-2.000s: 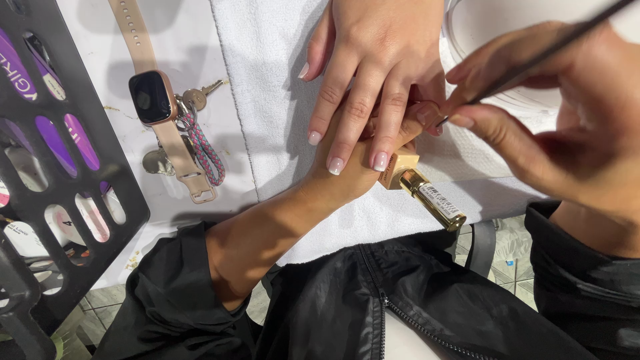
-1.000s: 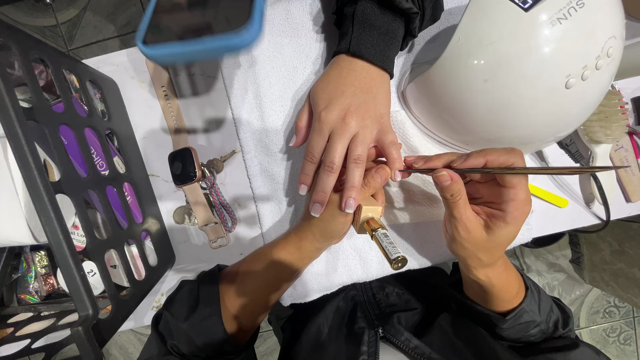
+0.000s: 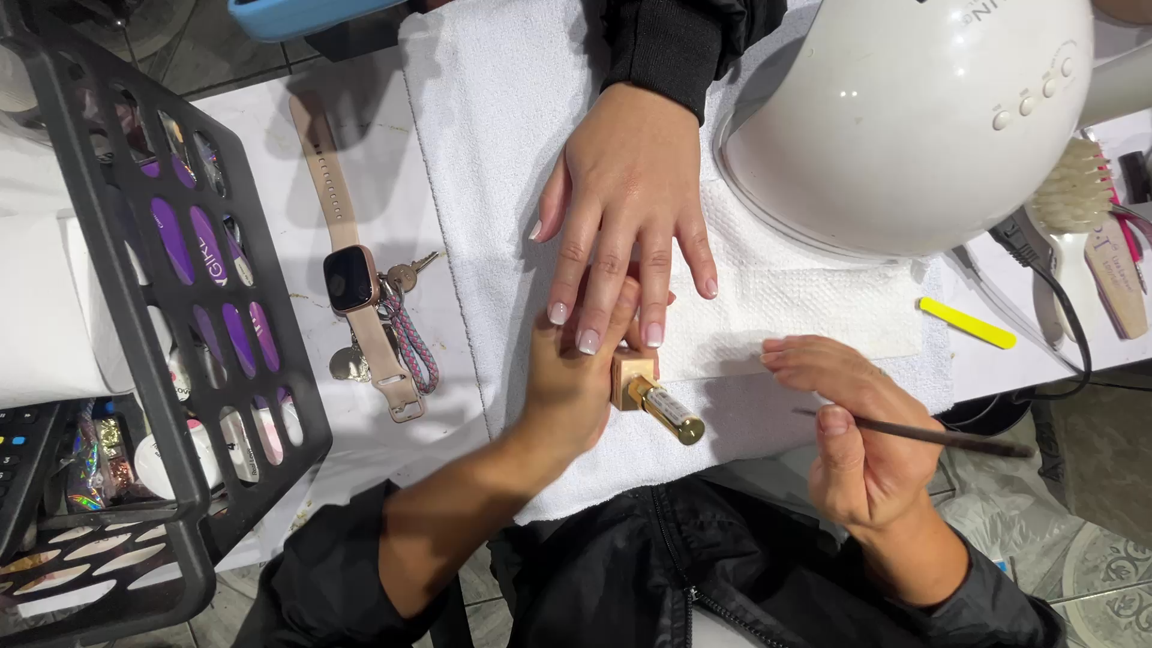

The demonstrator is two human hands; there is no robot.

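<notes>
Another person's hand, with white-tipped nails, lies palm down on my left hand. My left hand supports its fingers from below, and a gold polish bottle is tilted beside my palm, mostly outside the other person's fingertips. Whether my left fingers grip the bottle is hidden. To the right, my right hand holds a thin dark-handled brush between thumb and fingers, its tip pointing left, apart from the nails. Beneath the hands are a white towel and a textured paper towel.
A white nail lamp stands at upper right, near a yellow stick, a bristle brush and a black cable. At left are a smartwatch, keys and a black plastic basket. A blue-edged object is at the top.
My right hand has moved away from the other person's little finger, toward the lower right, with the brush still held. My left hand still supports the other person's hand.
</notes>
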